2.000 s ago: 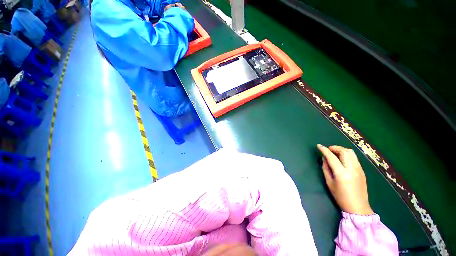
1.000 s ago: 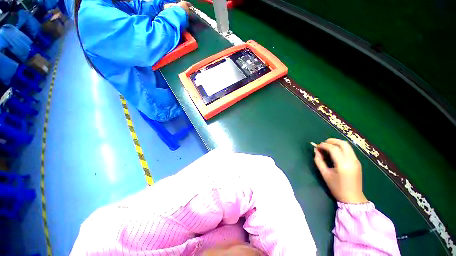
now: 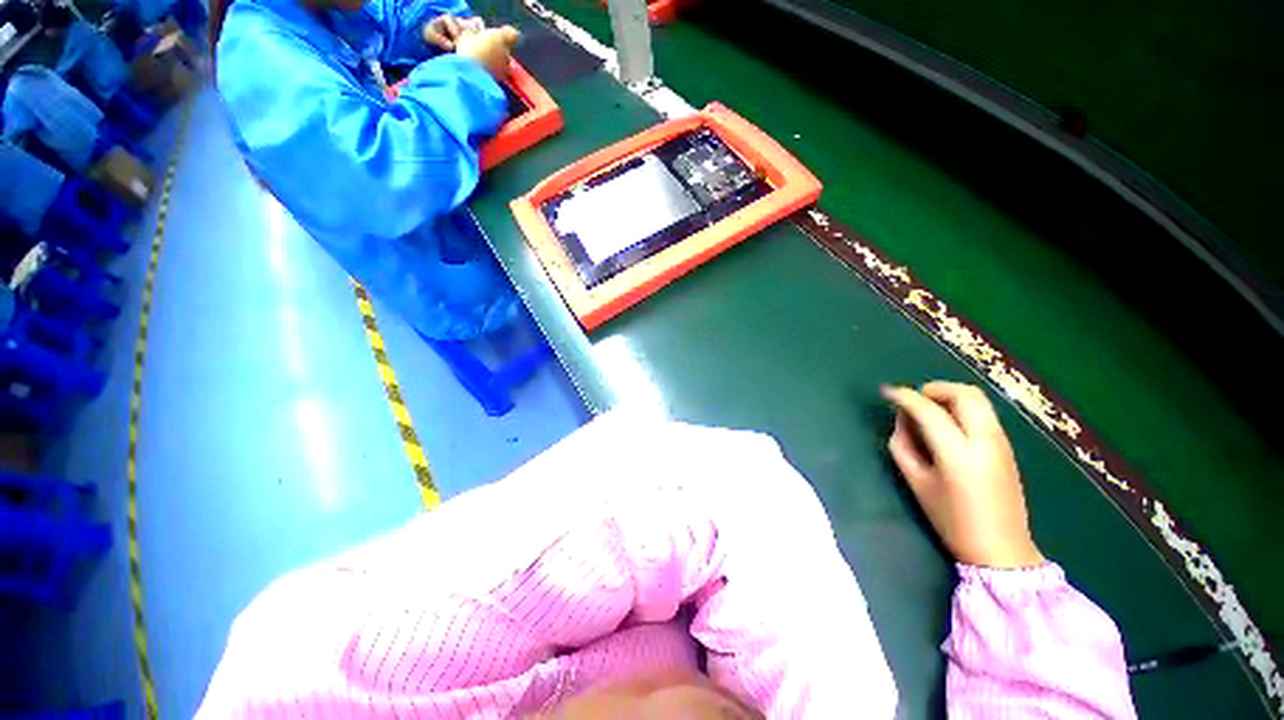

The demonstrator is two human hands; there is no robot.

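Note:
An opened tablet (image 3: 627,215) lies inside a red-orange foam tray (image 3: 693,262) on the dark-green bench. Its silver-grey rectangle faces up, with the dark board area at the end towards the conveyor. My right hand (image 3: 967,476) is over the bench at the right, well away from the tray. Its index finger reaches out, the thumb is apart from it and the other fingers are curled. The fingertip is blurred, and I see no held thing. My left hand is not visible. A blurred skin-coloured patch at the bottom edge cannot be identified.
A person in a blue smock (image 3: 345,134) sits at the far left side of the bench, hands over another orange tray (image 3: 524,130). A grey post (image 3: 631,45) stands beyond the tray. A peeling edge strip (image 3: 972,342) runs along the conveyor. A thin black stick (image 3: 1180,657) lies lower right.
My right index finger has straightened a little since the last frame. The pale tip seen at the fingertips then no longer shows clearly. The other person's hands have lifted over their tray.

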